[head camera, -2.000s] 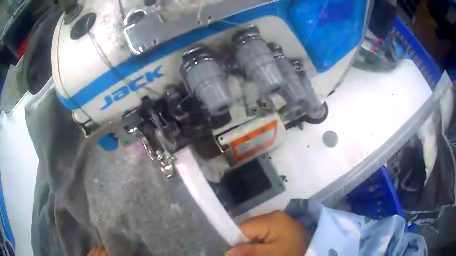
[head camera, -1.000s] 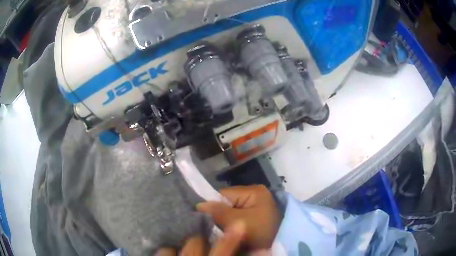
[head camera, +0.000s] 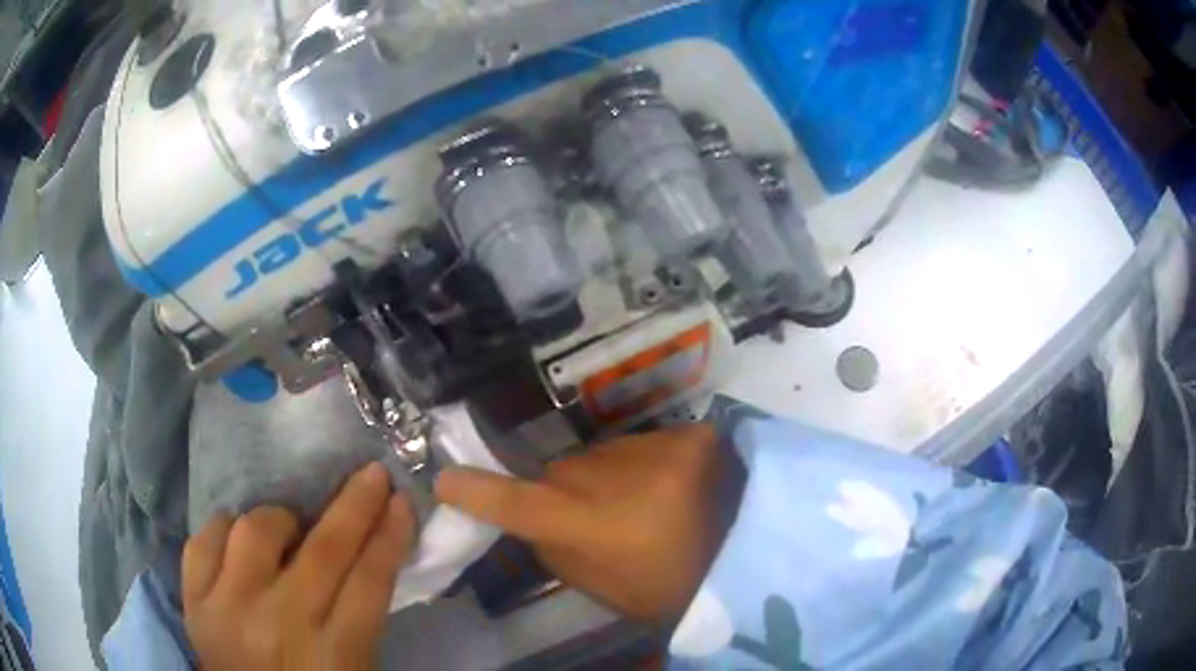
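The grey garment panel (head camera: 262, 452) lies left of and under the metal presser foot (head camera: 404, 433) of the white overlock machine (head camera: 328, 210). The white edge strip (head camera: 453, 537) runs from beside the foot toward me and curves between my hands. My left hand (head camera: 302, 577) lies flat on the panel, palm down, its fingertips just in front of the foot. My right hand (head camera: 603, 518) is right of the strip, its index finger extended onto the strip near the foot. Its other fingers are curled and partly hidden.
The orange-marked guard (head camera: 649, 380) and grey tension knobs (head camera: 512, 230) are above my right hand. The white table (head camera: 984, 315) extends right. A blue basket (head camera: 1115, 144) stands behind it. Grey and white cloth (head camera: 1115, 406) hangs at the far right. More grey cloth lies at left.
My left hand has come up onto the panel before the foot. My right hand has moved up and left toward the foot. The strip's near part now bends left, and the view has shifted slightly.
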